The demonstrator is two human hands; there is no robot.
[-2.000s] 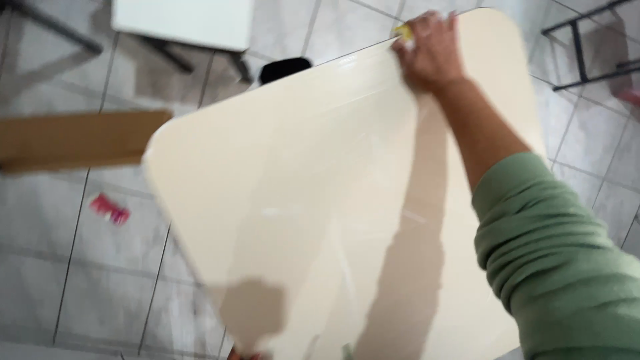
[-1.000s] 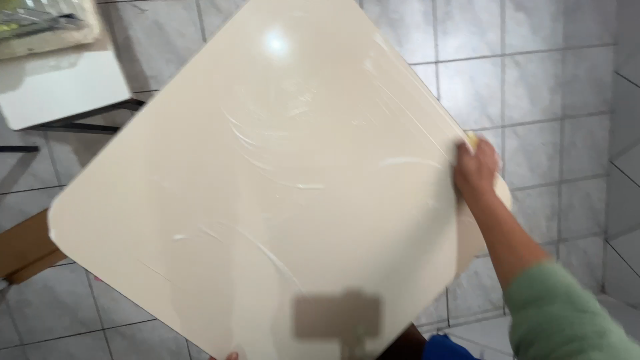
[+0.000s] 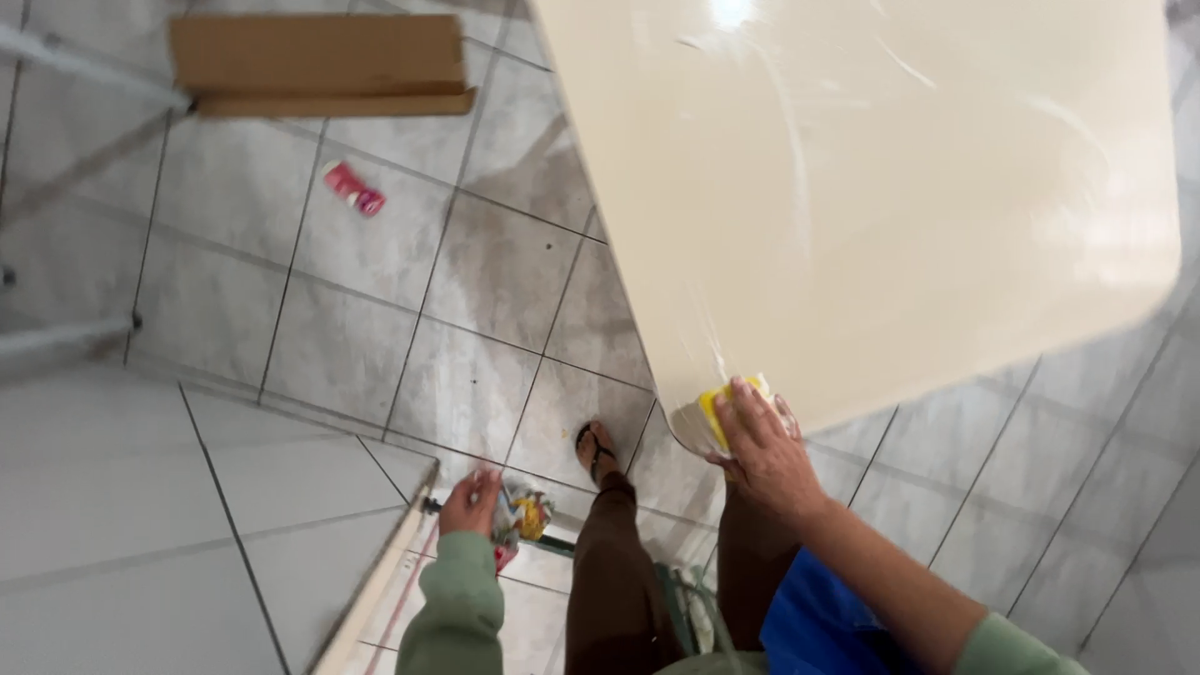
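Observation:
My right hand (image 3: 764, 450) presses a yellow sponge (image 3: 714, 412) onto the near corner of a cream, round-cornered tabletop (image 3: 881, 206). Whitish smears and streaks mark this surface, one trail running up from the sponge. My left hand (image 3: 471, 506) is off the tabletop, at the lower left, beside a crumpled multicoloured bundle (image 3: 527, 514). Its fingers are bent and blurred; whether they hold anything cannot be told.
Grey tiles cover the floor (image 3: 487, 347). A brown cardboard piece (image 3: 319, 66) lies at the upper left, with a pink wrapper (image 3: 354, 189) below it. Metal legs (image 3: 75, 337) stand at the far left. A tiled wall or ledge (image 3: 187, 525) fills the lower left.
My right hand has moved with the sponge from the tabletop's right-hand edge to its near corner. The view has shifted and now shows my legs and left hand.

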